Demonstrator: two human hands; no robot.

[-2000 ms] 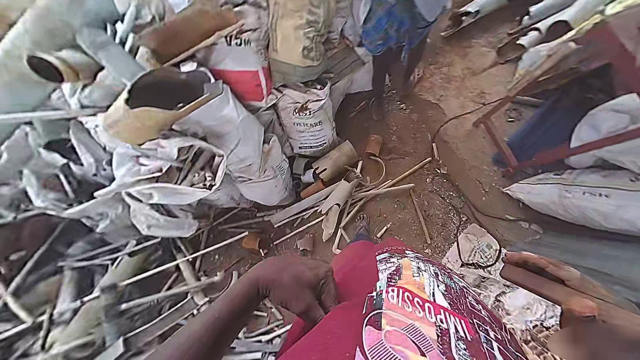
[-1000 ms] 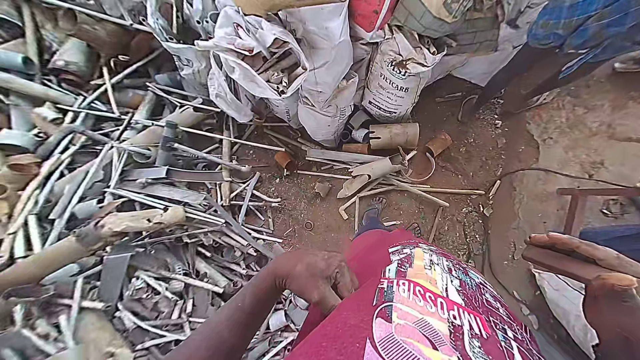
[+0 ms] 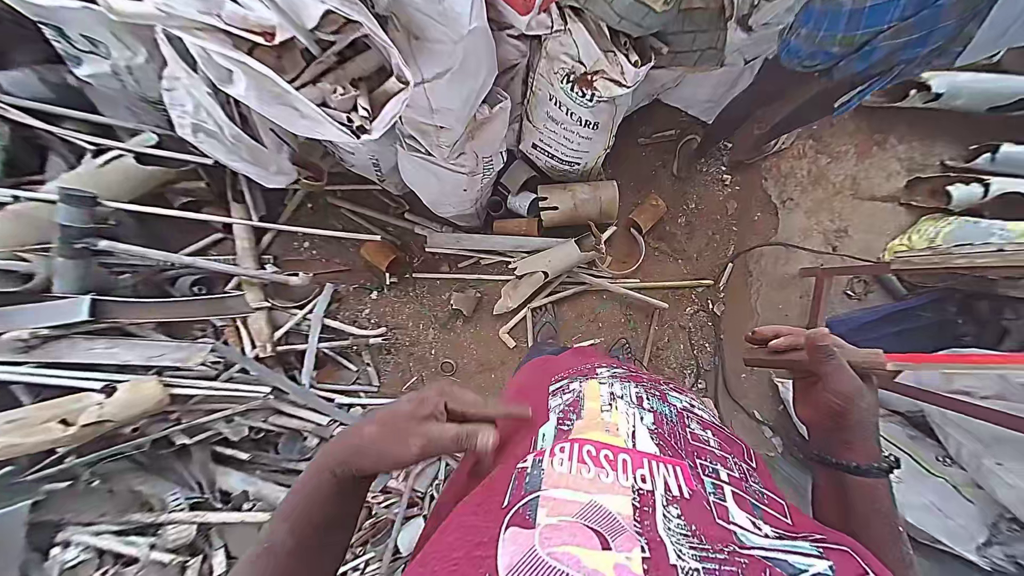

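Note:
My left hand [image 3: 436, 424] is beside the front of my maroon printed T-shirt [image 3: 592, 472], its index finger extended and nothing visible in its grip. On the right, my right hand [image 3: 832, 384] grips the wooden handle [image 3: 816, 360] of a tool whose long part, red along its top, runs out of the frame; its kind cannot be told. Broken lengths of pipe [image 3: 552, 264] and thin strips lie on the dirt in front of my feet. Near them are a wider beige pipe piece [image 3: 579, 202] and an orange-brown pipe piece [image 3: 382, 258].
A heap of pipe scrap [image 3: 184, 360] covers the left side. White woven sacks [image 3: 448, 88], some filled with scrap, stand ahead. Another person's legs [image 3: 768, 104] are at the upper right. A dark cable [image 3: 792, 246] crosses the ground near a reddish frame [image 3: 820, 296].
My left hand has come away from the shirt front, its index finger now stretched out. More of the tool in my right hand is in view. The view has tilted further down since two seconds ago.

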